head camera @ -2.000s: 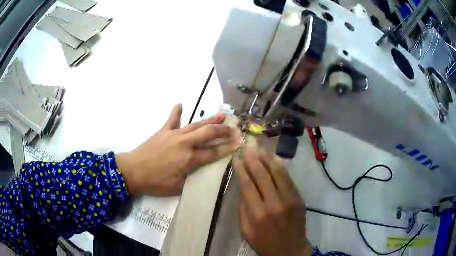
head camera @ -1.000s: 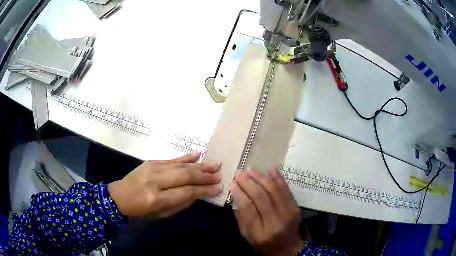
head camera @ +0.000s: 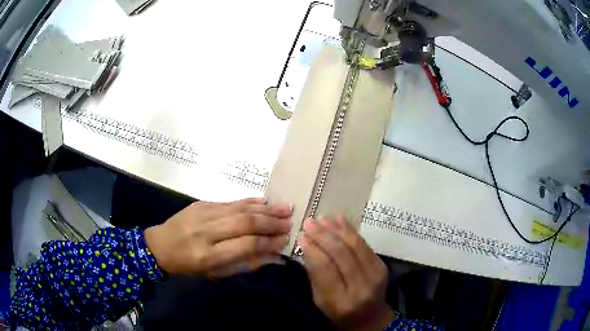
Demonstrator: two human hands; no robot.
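Note:
A zippered panel (head camera: pixel 304 149) of two beige strips with a metallic tooth line between them lies on the table, from under the presser foot (head camera: pixel 353 54) down to the front edge. The yellow strip (head camera: pixel 367 63) is beside the needle area. My left hand (head camera: pixel 223 236) lies on the panel's lower left edge, its fingertips near the tooth line. My right hand (head camera: pixel 345 268) lies on the lower right part, its fingers beside the teeth and slightly blurred. Both hands are bare and press the panel flat.
The white sewing machine head (head camera: pixel 504 58) fills the upper right. A red clip-like device (head camera: pixel 437 84) on a black cord lies right of the panel. Cut panels (head camera: pixel 65 68) are piled at the left, one overhanging the edge. Printed rulers (head camera: pixel 446 236) run along the front.
The hands moved from beside the needle down to the panel's near end, and more of the tooth line shows. Over the last second, hands and panel have barely moved.

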